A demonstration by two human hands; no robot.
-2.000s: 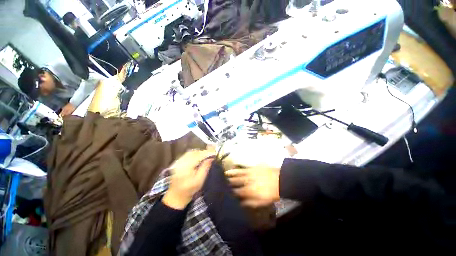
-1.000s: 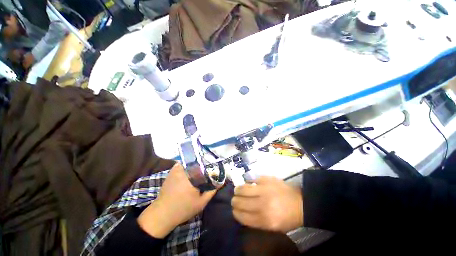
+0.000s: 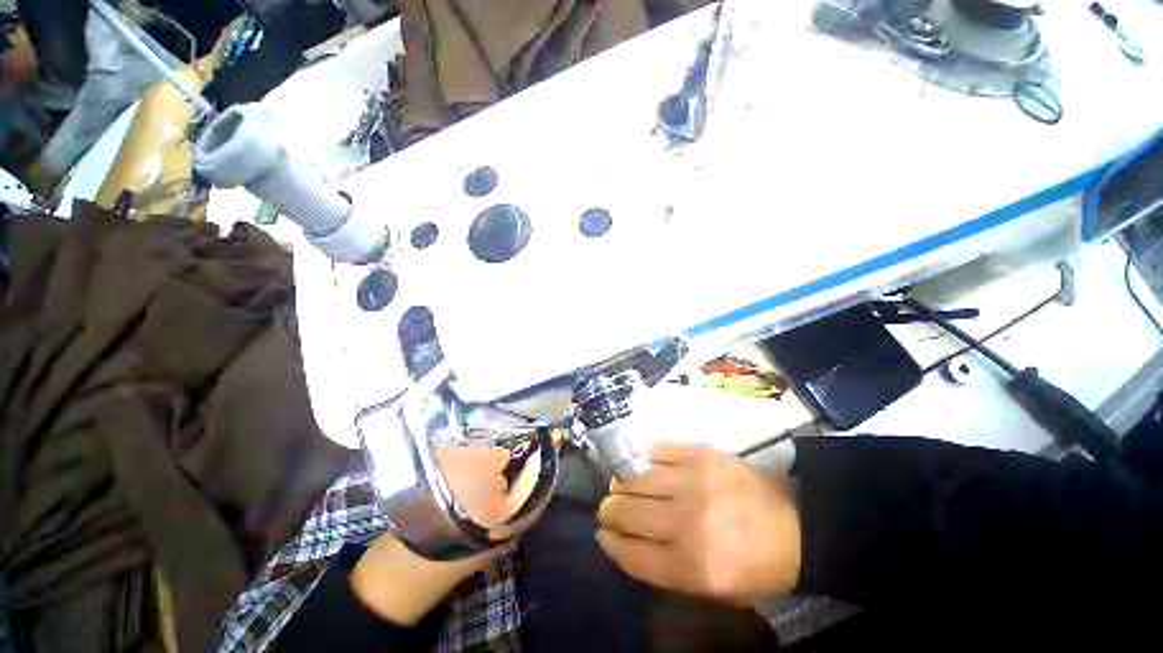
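Note:
The white sewing machine head (image 3: 561, 281) fills the middle. A curved shiny metal guard (image 3: 415, 485) stands out at its left end, beside round tension discs (image 3: 610, 398). My left hand (image 3: 406, 577) lies on the cloth behind the guard, which hides most of its fingers. My right hand (image 3: 702, 523) is right of the needle area with its fingers curled, close to the dark band (image 3: 561, 574). Its fingertips and any grip on the cloth are not clear. Plaid fabric (image 3: 478, 612) lies under and around my left wrist. The needle and presser foot are hidden.
Brown garment pieces (image 3: 140, 383) are heaped left of the machine; more brown cloth (image 3: 491, 58) lies behind it. A grey ribbed post (image 3: 287, 191) rises at the head's left end. Under the arm are a black flat object (image 3: 844, 373), small yellow-orange tools (image 3: 744, 378) and a black-handled screwdriver (image 3: 1065, 415).
The view has moved much closer to the machine head. The guard now covers most of my left hand. My right hand has curled its fingers and stays beside the dark band.

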